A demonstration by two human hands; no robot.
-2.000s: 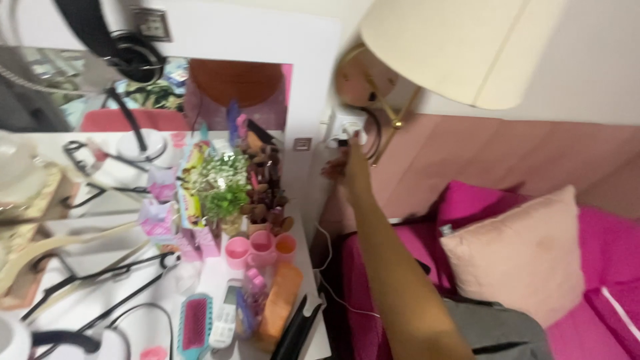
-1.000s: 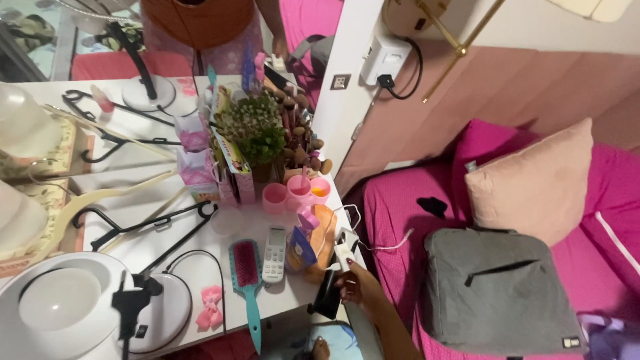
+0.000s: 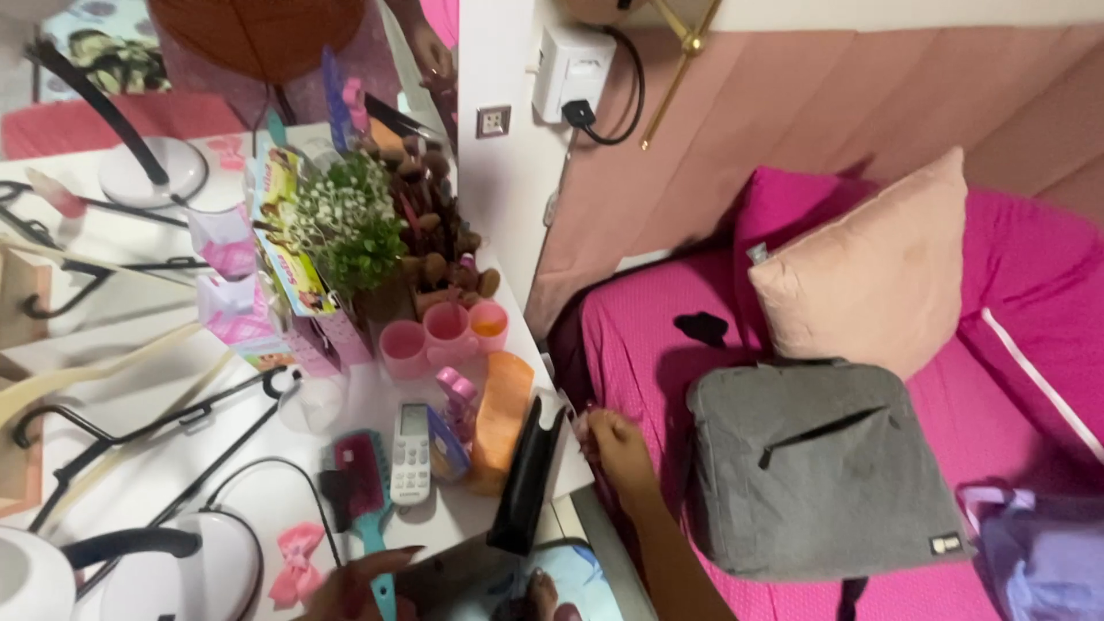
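Note:
My right hand (image 3: 617, 448) is beside the right edge of the white table (image 3: 565, 461), its fingers curled; what they hold, if anything, cannot be told. Close to it, a long black case (image 3: 528, 474) lies at the table's edge, next to an orange holder (image 3: 500, 414). At the bottom, my left hand (image 3: 358, 586) is partly cut off, a finger stretched over the teal handle of a hairbrush (image 3: 373, 517); its grip is unclear. A white remote control (image 3: 410, 457) lies beside the brush. On the wall, a black plug (image 3: 580, 113) sits in a white adapter (image 3: 573, 73).
Pink cups (image 3: 447, 323), makeup brushes (image 3: 431, 216) and a potted plant (image 3: 349, 224) stand by the mirror. Black hangers (image 3: 207, 405) and a lamp base (image 3: 198, 561) are at left. A grey backpack (image 3: 828, 483) and a peach pillow (image 3: 871, 267) lie on the pink bed.
My right hand was at the wall outlet, then at the table's front corner with a white object; now it is beside the right edge. My left hand has come into view.

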